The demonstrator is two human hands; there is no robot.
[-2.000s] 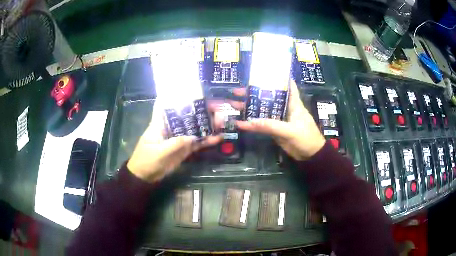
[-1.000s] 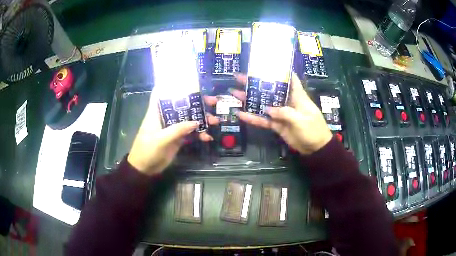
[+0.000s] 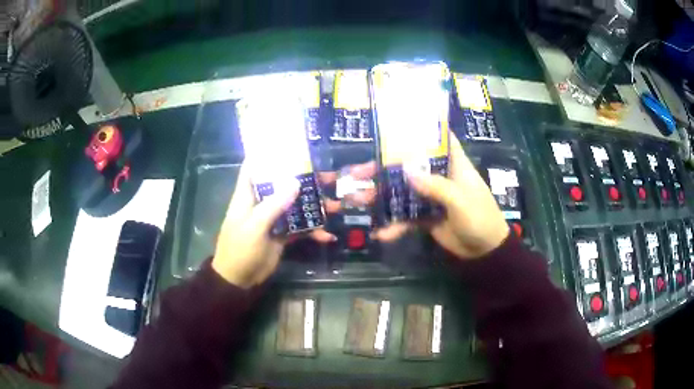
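My left hand [image 3: 255,232] holds a keypad phone [image 3: 298,207] upright, its screen glaring white, thumb on the upper keys. My right hand [image 3: 468,209] holds a second keypad phone [image 3: 413,121], also lit white, thumb over its keys. Both are held above the blister tray [image 3: 199,220]. In the tray behind them lie face-up phones with yellow screen edges, one [image 3: 351,106] between the two held phones and one [image 3: 475,108] to the right. A face-down phone with a red dot [image 3: 356,237] lies between my hands, partly hidden by fingers.
Several batteries [image 3: 368,327] lie near the front edge. A second blister tray [image 3: 559,228] of face-down phones is at right. A black smartphone [image 3: 132,266] on white paper, a red figure [image 3: 105,149] and a fan [image 3: 50,70] are at left. A bottle [image 3: 601,55] stands at back right.
The right thumb has moved up over the keys of its phone, and the left thumb is higher on its phone's keypad. Both screens stay lit. The whole view has shifted slightly.
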